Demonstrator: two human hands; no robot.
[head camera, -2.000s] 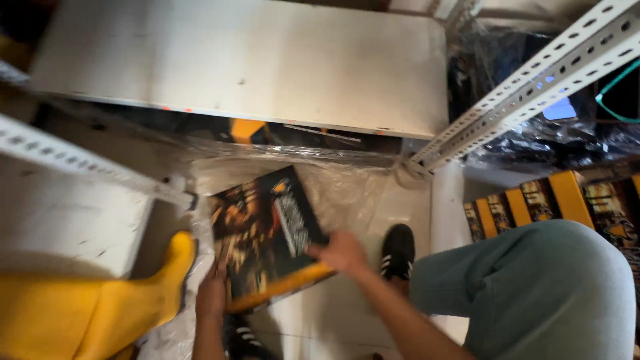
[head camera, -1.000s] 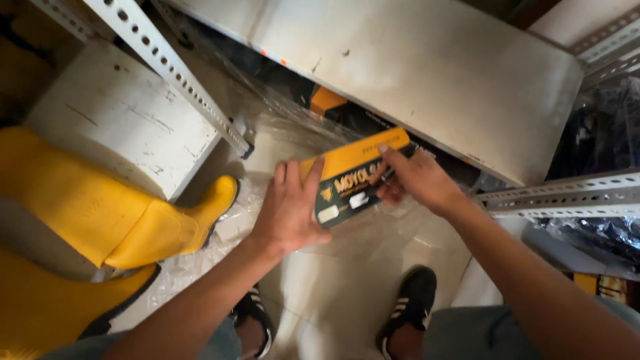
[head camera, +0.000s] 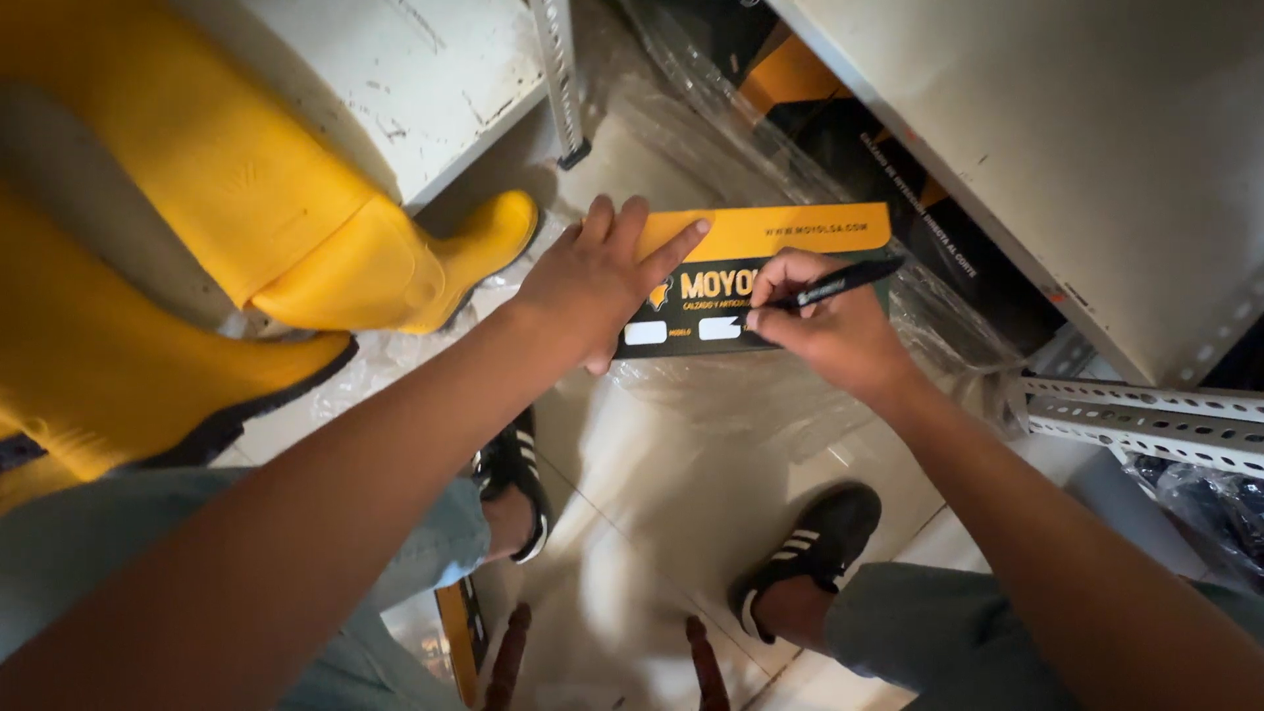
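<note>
A black and orange cardboard shoe box (head camera: 829, 225) is held with its printed narrow side toward me; that side bears writing and white blank fields. My left hand (head camera: 597, 281) grips the box at its left end, fingers over the orange edge and thumb near the bottom. Between the fingers of my right hand (head camera: 825, 321) is a black marker pen (head camera: 849, 281), slanting up to the right. Its lower end is by the right white field, partly hidden by my fingertips, so contact cannot be told.
Yellow rubber boots (head camera: 326, 227) stand at the left beside a scuffed white shelf (head camera: 444, 89). Another white shelf (head camera: 1027, 109) is at the upper right, with boxes and clear plastic film (head camera: 691, 89) under it. Perforated metal uprights (head camera: 1145, 415) and my black shoes (head camera: 815, 543) are near.
The box's broad printed face showed two seconds ago; now its narrow side faces me. My right hand was on the box and now holds the marker pen. The view has shifted.
</note>
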